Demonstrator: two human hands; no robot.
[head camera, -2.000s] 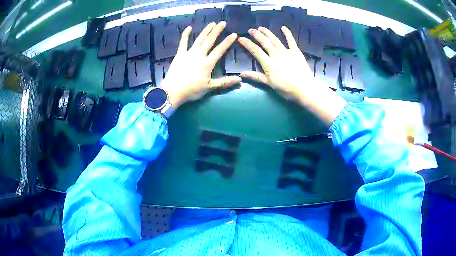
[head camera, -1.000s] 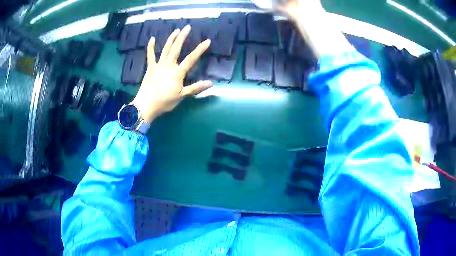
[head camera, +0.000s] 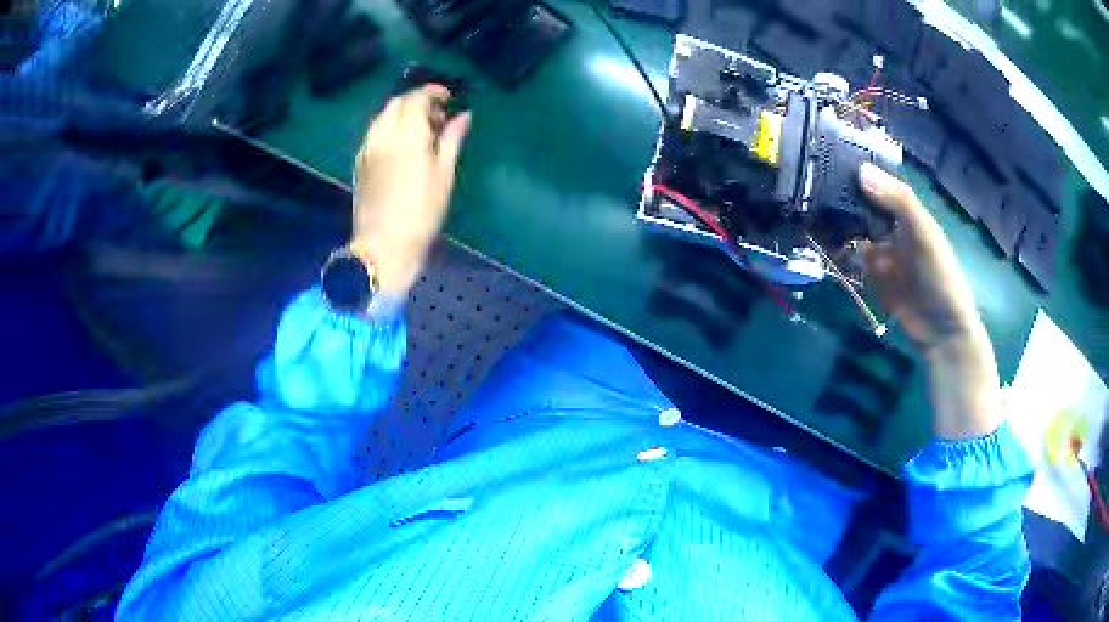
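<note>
The module (head camera: 754, 158) is over the green bench in front of me, a black unit with a pale frame, a yellow label and loose red, white and dark wires. My right hand (head camera: 912, 261) grips its right side, with the thumb on top. My left hand (head camera: 407, 170) is at the bench's left part, fingers curled around a small dark piece (head camera: 428, 83); what it is cannot be told. The watch is on my left wrist.
Flat black covers (head camera: 973, 182) lie in rows at the right back. Black shells (head camera: 517, 37) lie at the upper left. A white sheet (head camera: 1048, 419) with a yellow patch and a red stick is at the right. Dark stepped pieces (head camera: 866, 395) lie near the front edge.
The view has turned. The module has come into view in my right hand, which was reaching to the back. My left hand has left the rows of covers and closed on a dark piece at the left.
</note>
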